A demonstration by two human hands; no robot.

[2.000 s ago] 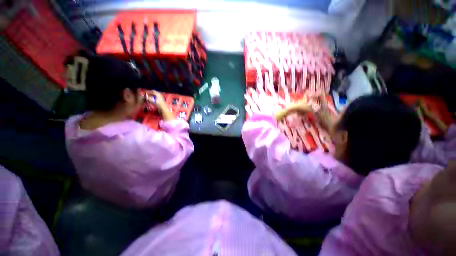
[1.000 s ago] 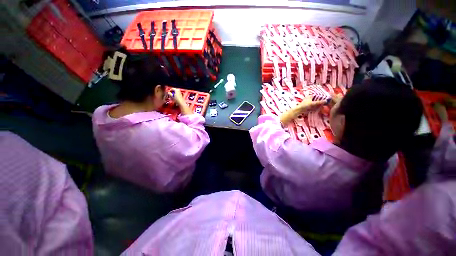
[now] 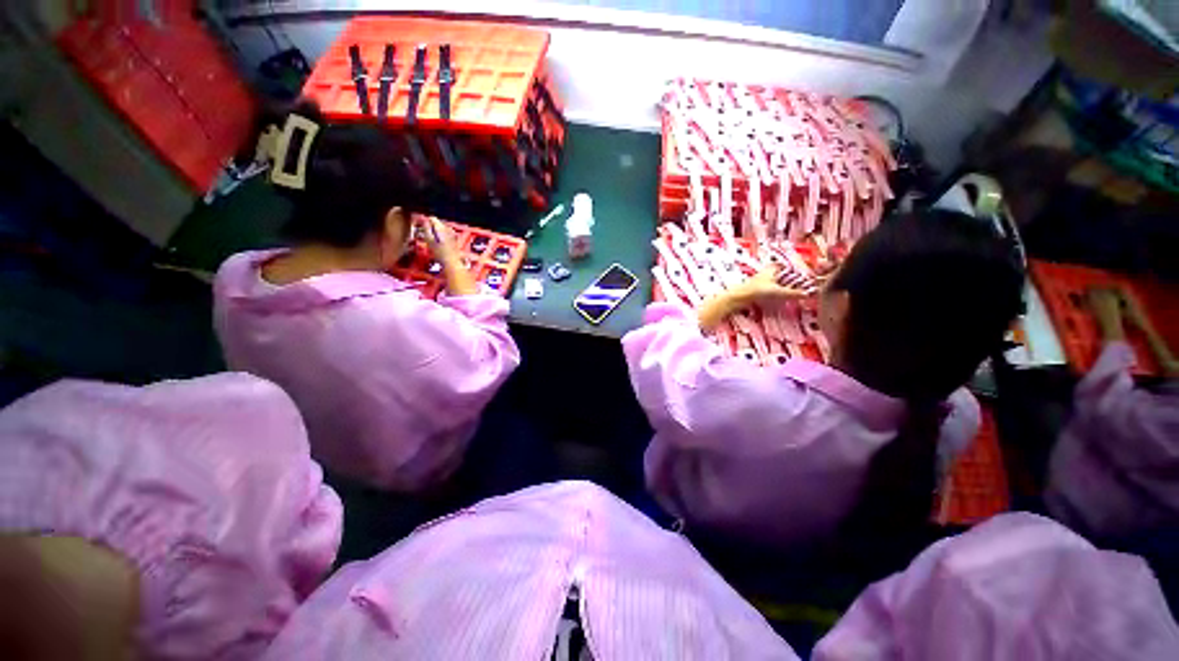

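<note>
Neither of my hands shows. A blurred piece of bare arm is cut off at the lower left edge, below a pink sleeve; another sleeve is at the lower right. Ahead, pale pink smartwatches (image 3: 776, 149) lie overlapping on stacked orange-red trays (image 3: 675, 194). More lie on a lower tray, where a seated worker's hand (image 3: 750, 294) touches them. A smartphone (image 3: 605, 293) lies on the dark green bench (image 3: 618, 168). Left of it are small watch parts (image 3: 533, 288) and a compartment tray (image 3: 502, 249) with dark pieces, at another worker's hands. A small white bottle (image 3: 579, 222) stands behind the phone.
Two people in pink smocks (image 3: 362, 349) (image 3: 776, 426) sit between me and the bench. Black watches (image 3: 416, 80) hang over stacked red trays at left. A white tape dispenser (image 3: 989, 200) is at right, beside another person's arm and red tray (image 3: 1067, 287).
The view has shifted and is sharper than two seconds ago. The left sleeve has moved inward and shows bare skin at its end; bare skin at the right edge has gone from view.
</note>
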